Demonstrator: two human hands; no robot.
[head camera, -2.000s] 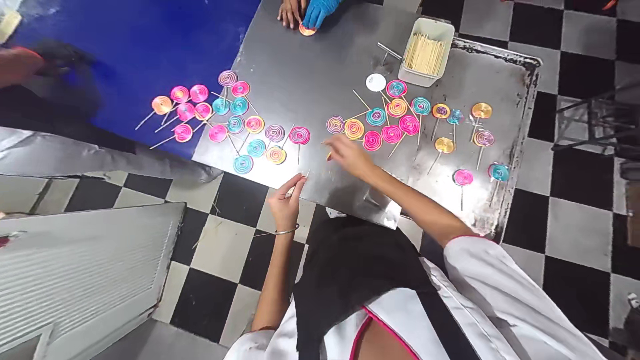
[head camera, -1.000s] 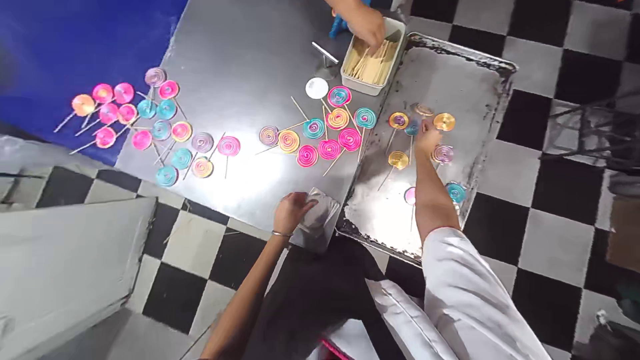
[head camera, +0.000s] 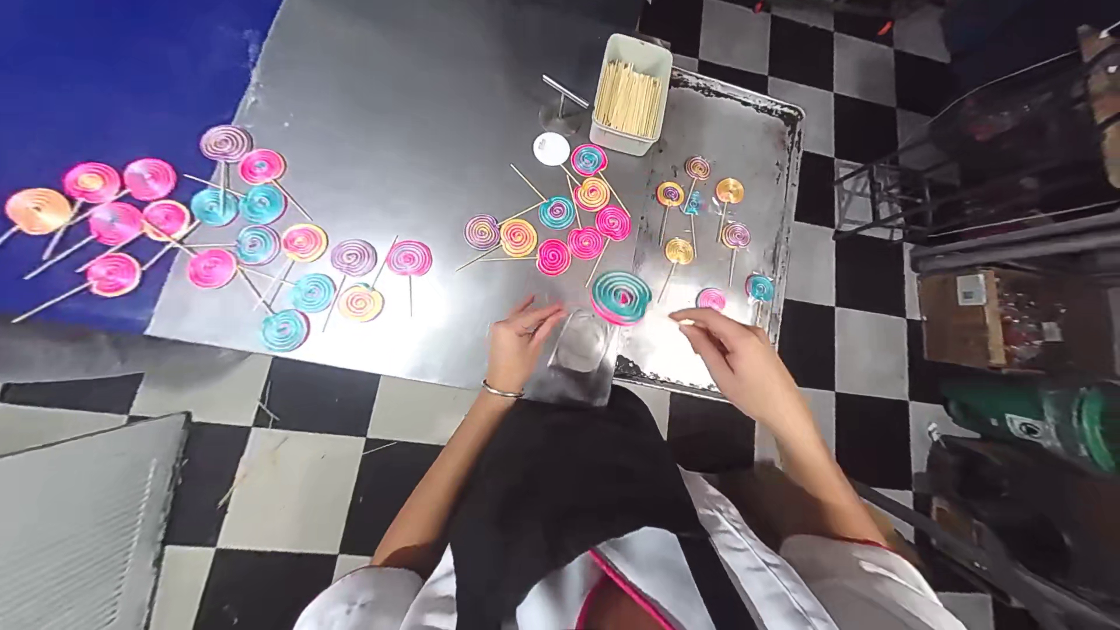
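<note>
A teal and pink spiral lollipop (head camera: 621, 297) is between my two hands, looking larger than those lying on the table. My right hand (head camera: 735, 354) is at its right, thumb and forefinger pinched on what looks like its pale stick, which barely shows. My left hand (head camera: 519, 346) is at its left, fingertips close together; whether they hold clear film cannot be told. Below the lollipop, clear plastic wrappers (head camera: 580, 343) lie at the table's front edge. A group of lollipops (head camera: 585, 243) lies just beyond my hands, and smaller wrapped-looking lollipops (head camera: 679, 251) lie on a metal baking tray (head camera: 735, 105).
A white tub of wooden sticks (head camera: 632, 96) stands beyond the lollipops, near a metal-handled tool (head camera: 564, 91) and a white disc (head camera: 551, 149). More lollipops (head camera: 353, 257) cover the left of the steel table (head camera: 394, 105), reaching the blue surface (head camera: 114, 70).
My right hand has come back from the tray toward my left hand. The teal lollipop at the right of the middle group has left its place. The other person's hand has left the stick tub.
</note>
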